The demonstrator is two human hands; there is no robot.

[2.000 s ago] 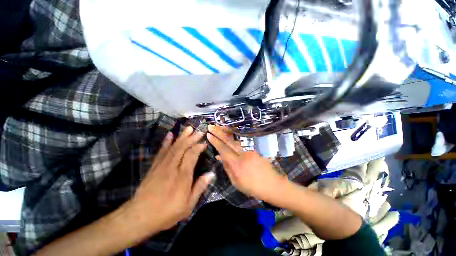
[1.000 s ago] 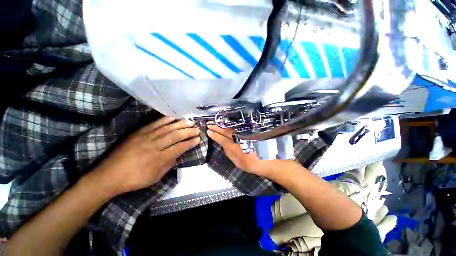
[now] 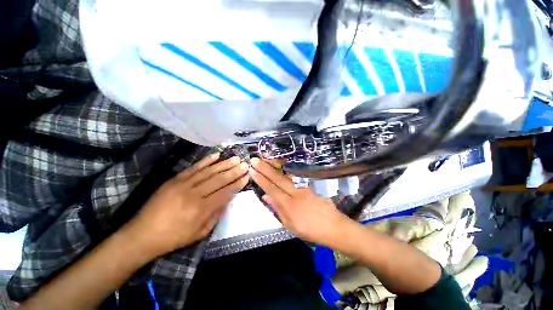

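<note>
Black and grey plaid fabric lies in large folds at the left and runs under both hands. My left hand lies flat with fingers together, its fingertips pressing the cloth just below the needle area. My right hand has its fingertips on the cloth beside the left fingertips, almost touching them. The fingertips partly hide the cloth edge there. The white sewing machine head with blue stripes stands above the hands.
The white machine bed shows with its marked front edge. A blurred shiny bar curves close to the camera. Pale blocks sit right of the needle. Beige fabric with blue beside it lies below right. Scraps lie on the floor at far right.
Since one second ago the plaid cloth has shifted around my hands, with less of it below my left fingertips. Both hands stay near the needle, the left slightly lower and turned more upright.
</note>
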